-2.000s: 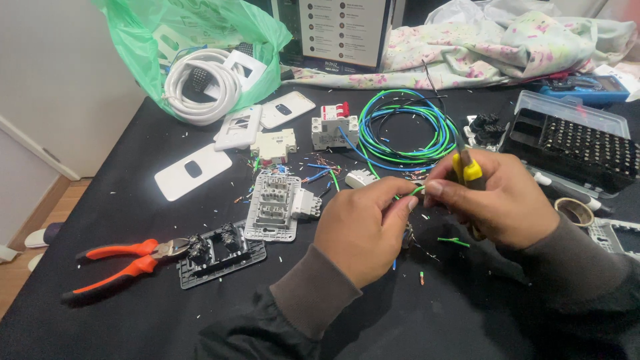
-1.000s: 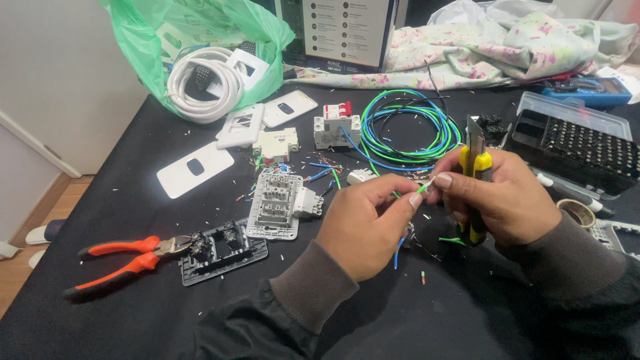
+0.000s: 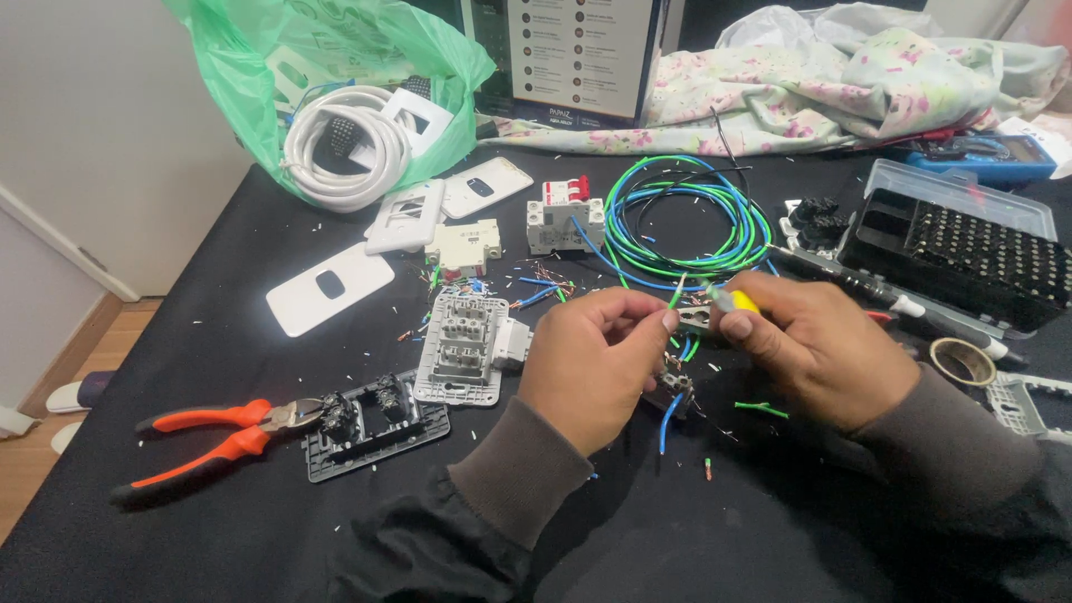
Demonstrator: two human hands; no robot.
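Observation:
My left hand (image 3: 599, 360) pinches a green insulated wire (image 3: 677, 293) between thumb and fingertips, its pale end pointing up. My right hand (image 3: 804, 343) is closed on a yellow utility knife (image 3: 741, 303), blurred and partly hidden by the fingers, just right of the wire. Below my left fingertips lies a dark connector piece with a blue wire (image 3: 668, 423), partly covered. A grey outlet module frame (image 3: 461, 347) rests left of my left hand. Behind both hands lies a coil of green, blue and black wire (image 3: 615, 226), beside a circuit breaker (image 3: 563, 219) with a red lever.
Orange-handled pliers (image 3: 205, 431) touch a black module frame (image 3: 377, 427) at left. White cover plates (image 3: 331, 289) and a green plastic bag (image 3: 456, 63) stand farther back. At right are a black parts case (image 3: 963, 251), a tape roll (image 3: 963, 362) and a blue multimeter (image 3: 980, 159). Wire scraps are scattered about.
The knife, upright with its blade up one second ago, is now tilted and mostly covered by my right hand. That hand has moved apart from my left, and the wire end now points up.

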